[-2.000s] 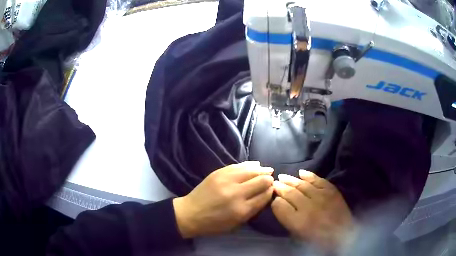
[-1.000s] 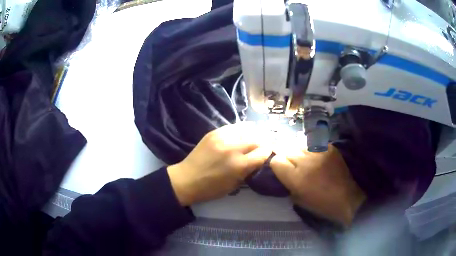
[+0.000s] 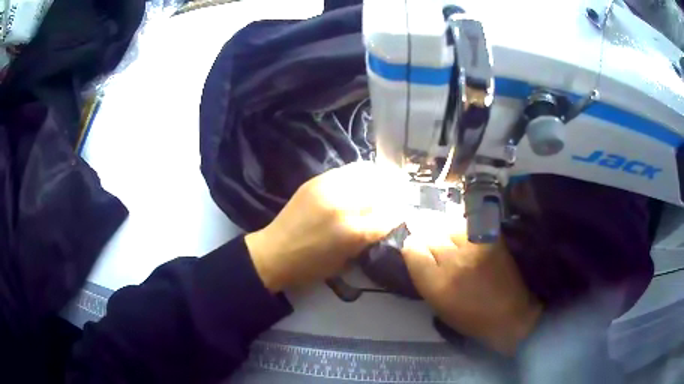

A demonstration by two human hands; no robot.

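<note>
A dark purple garment (image 3: 225, 120) lies in a ring on the table around the needle area, its shiny lining (image 3: 300, 150) creased inside. A white sewing machine (image 3: 420, 90) with a blue stripe stands over it. My left hand (image 3: 322, 221) and my right hand (image 3: 472, 289) meet just in front of the presser foot, pinching a fold of the garment between them. The fingertips and the needle are washed out by the lamp glow, so the exact contact there is hidden.
The white table (image 3: 150, 172) has a printed ruler strip (image 3: 360, 364) along its front. More dark cloth (image 3: 52, 202) hangs at the left beside clear plastic. A grey tension knob (image 3: 546, 135) sits on the machine head. A pale blur covers the lower right.
Both hands have moved forward with the fold, from the table's front part to the lit needle area. The view has shifted slightly. The fold's edge between the hands has turned a little since one second ago.
</note>
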